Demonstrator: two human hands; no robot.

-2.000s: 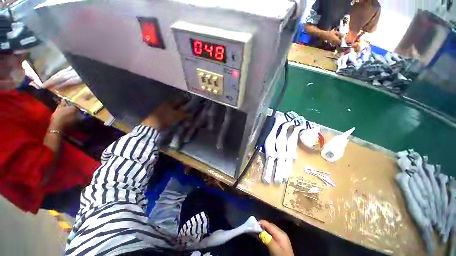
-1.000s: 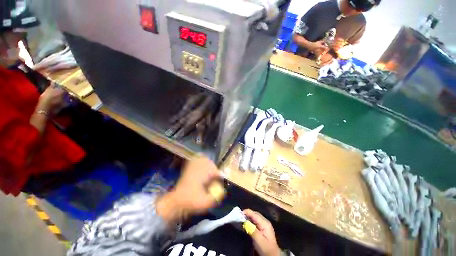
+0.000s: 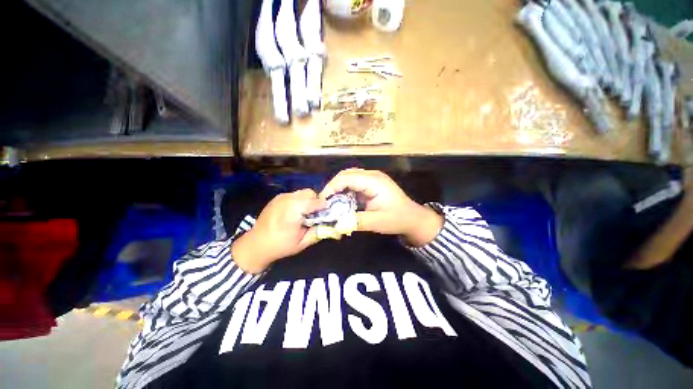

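Observation:
My left hand (image 3: 283,226) and my right hand (image 3: 380,199) meet over my lap, in front of my chest. Both are closed on one small white limb part (image 3: 332,209) with dark markings. Most of the part is hidden between the fingers, so I cannot tell how its ends sit. Yellow finger cots (image 3: 334,229) show at the fingertips under the part. On the bench above the hands, thin pale pins (image 3: 374,67) lie loose beside a small tan pin block (image 3: 355,125), which has more pins on it.
Three white limb parts (image 3: 291,57) lie at the bench's left, beside the grey heating box (image 3: 182,61). A small bowl (image 3: 346,6) and white bottle (image 3: 387,14) stand at the top. Grey limb parts (image 3: 600,61) and shiny plastic scraps (image 3: 536,114) lie right. A person's arm (image 3: 669,235) shows at right.
The view has turned down to my lap. My left hand has come from beside the heating box to meet my right hand, and both now hold the part.

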